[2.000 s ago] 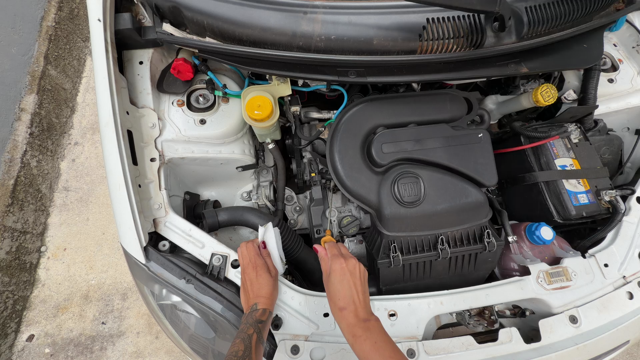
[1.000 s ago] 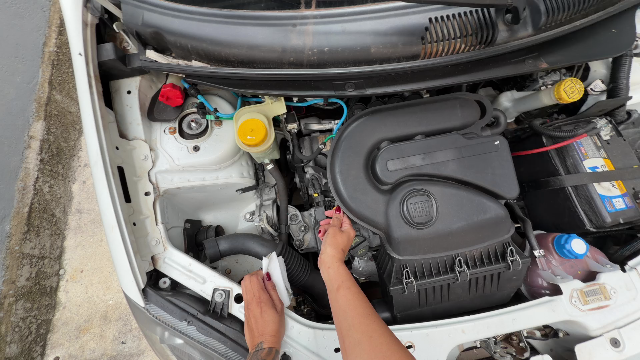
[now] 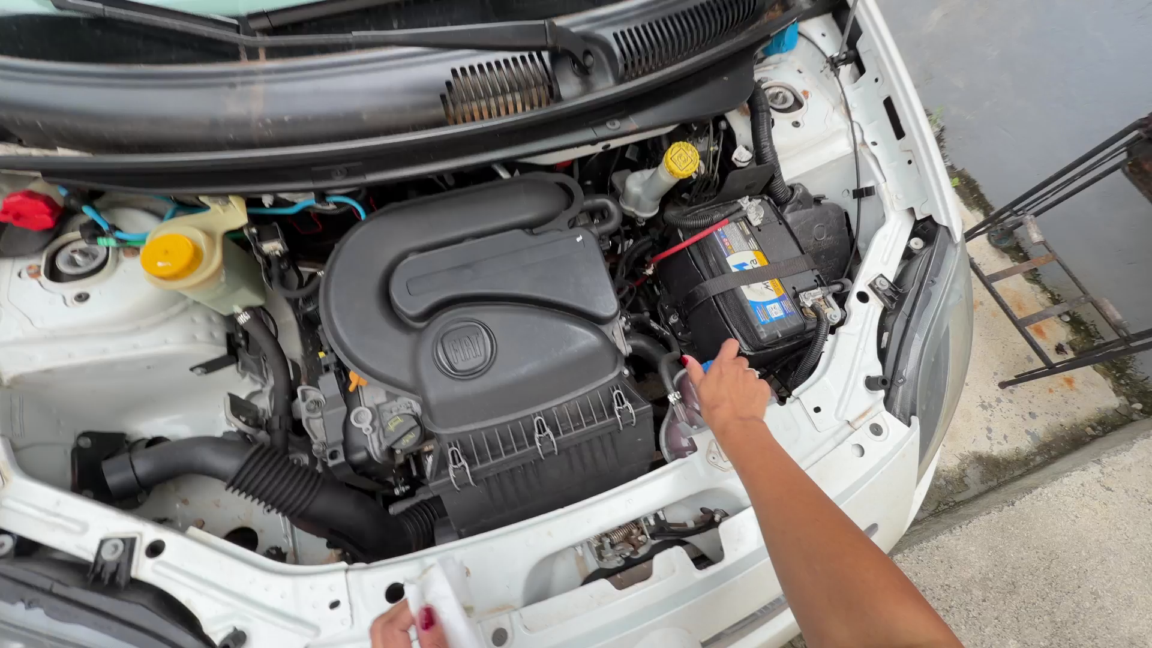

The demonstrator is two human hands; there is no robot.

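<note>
My right hand (image 3: 731, 389) is over the coolant reservoir (image 3: 677, 430), its fingers at the blue cap (image 3: 708, 366), which they mostly cover. Whether the fingers grip the cap cannot be told. At the bottom edge, my left hand (image 3: 409, 627) holds a folded white cloth or paper (image 3: 443, 605) above the front panel. Beside the reservoir sits the black car battery (image 3: 742, 283) with a strap across it. The black air filter housing (image 3: 513, 324) covers the engine's middle. Left of it shows the orange dipstick handle (image 3: 357, 381), down in place.
A yellow-capped reservoir (image 3: 171, 257) stands at the left, and a yellow-capped filler neck (image 3: 679, 160) behind the battery. A ribbed black hose (image 3: 279, 486) runs along the front left. Outside the car, a rusty metal frame (image 3: 1053, 297) stands at the right.
My right hand has left the dipstick area and moved right to the coolant reservoir. The left hand still holds the white cloth or paper. The view has swung right.
</note>
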